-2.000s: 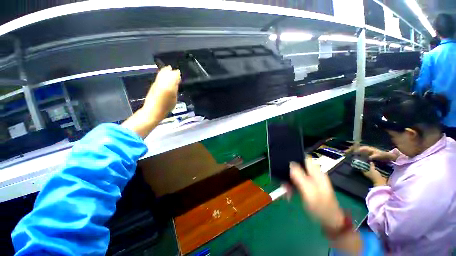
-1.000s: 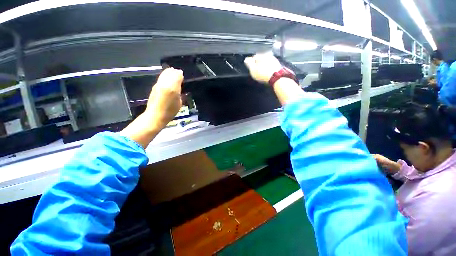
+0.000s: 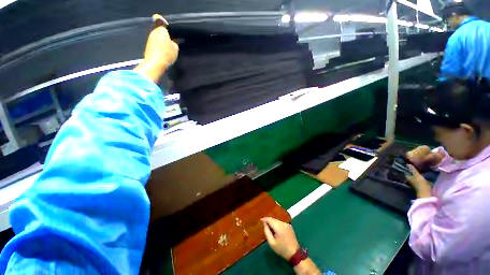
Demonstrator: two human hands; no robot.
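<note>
A stack of black trays [image 3: 242, 75] stands on the white rear ledge. My left hand [image 3: 161, 48] is raised at the stack's upper left end, fingers curled; dark blur hides whether it grips a tray. My right hand [image 3: 280, 236] is low, over the right edge of the orange-brown wooden board [image 3: 215, 236], with its fingers drawn together and nothing visible in them. The board has pale scuffed spots and lies on the green bench [image 3: 344, 231].
A person in pink at the right handles a phone [image 3: 402, 167] over a black tray [image 3: 376, 189]. Papers and another phone [image 3: 359, 154] lie behind. A white post [image 3: 392, 75] rises from the bench. A person in blue [image 3: 467, 48] is farther back.
My right hand first went from holding a dark phone to the top tray, and is now down beside the board. My left hand is higher in view. The whole view has shifted.
</note>
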